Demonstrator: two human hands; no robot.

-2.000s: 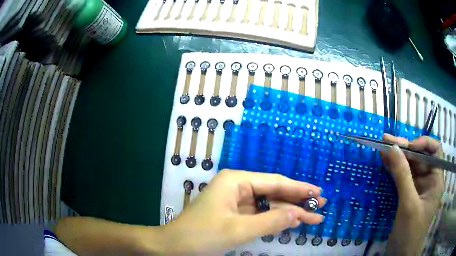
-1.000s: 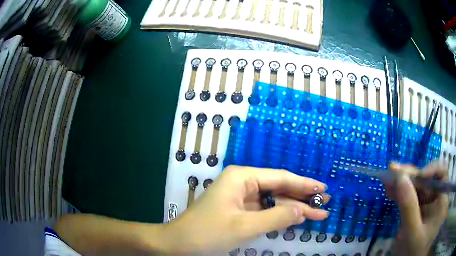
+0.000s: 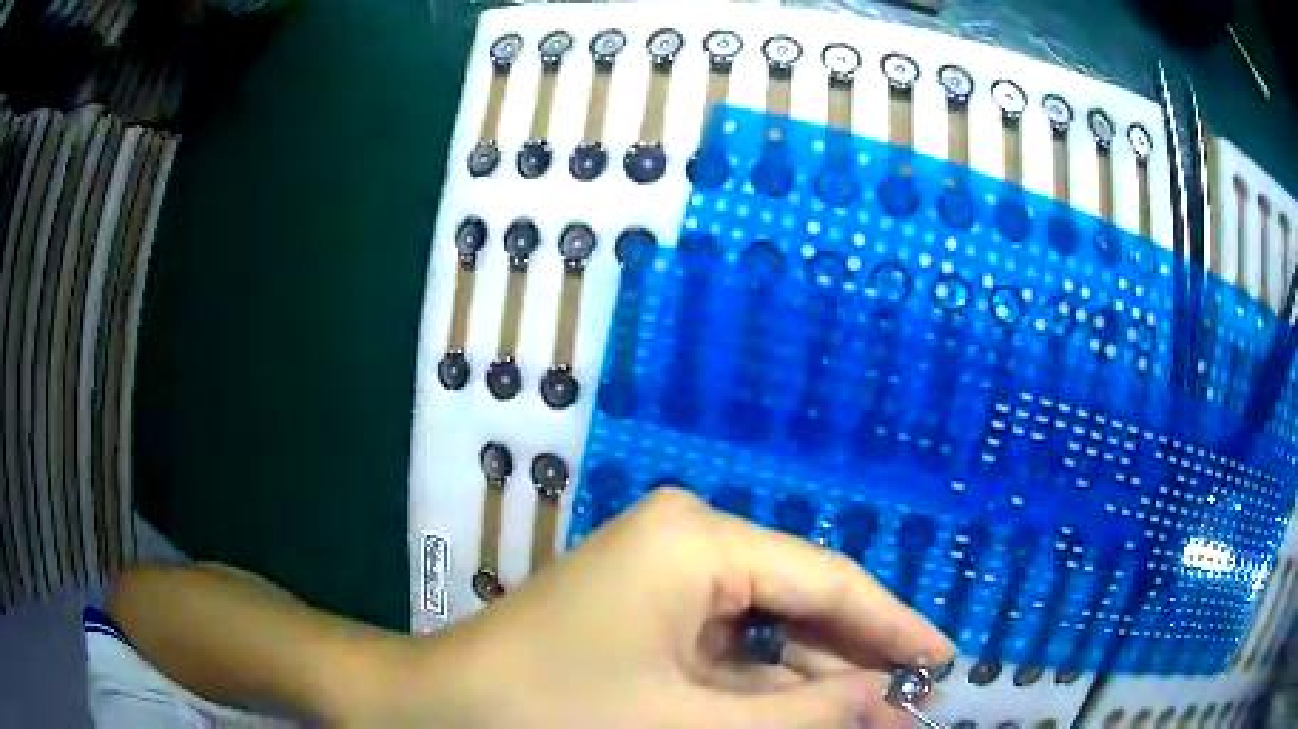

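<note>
My left hand (image 3: 683, 627), bare, is at the lower middle. It pinches a small round end of a flex circuit assembly (image 3: 908, 685) between thumb and fingertips; a second dark disc shows inside the curled fingers. A thin metal tip touches the round end from below right, cut off by the bottom edge. My right hand is out of the picture. A translucent blue film (image 3: 854, 356) with rows of tiny pale dots and squares lies over a white foam tray (image 3: 444, 427). Dumbbell-shaped parts fill the tray's slots, uncovered at left and top.
Stacked pale slab edges (image 3: 71, 356) stand at the left on the dark green mat (image 3: 271, 356). Dark spare tweezers (image 3: 1184, 214) lie across the tray's right side. A second foam tray (image 3: 1241, 171) is at the right edge. A thin pale stick (image 3: 1248, 61) is at upper right.
The view has shifted down and closer. My right hand has left the film area and the picture. A thin metal tip now meets the round end in my left hand, which keeps its pinch.
</note>
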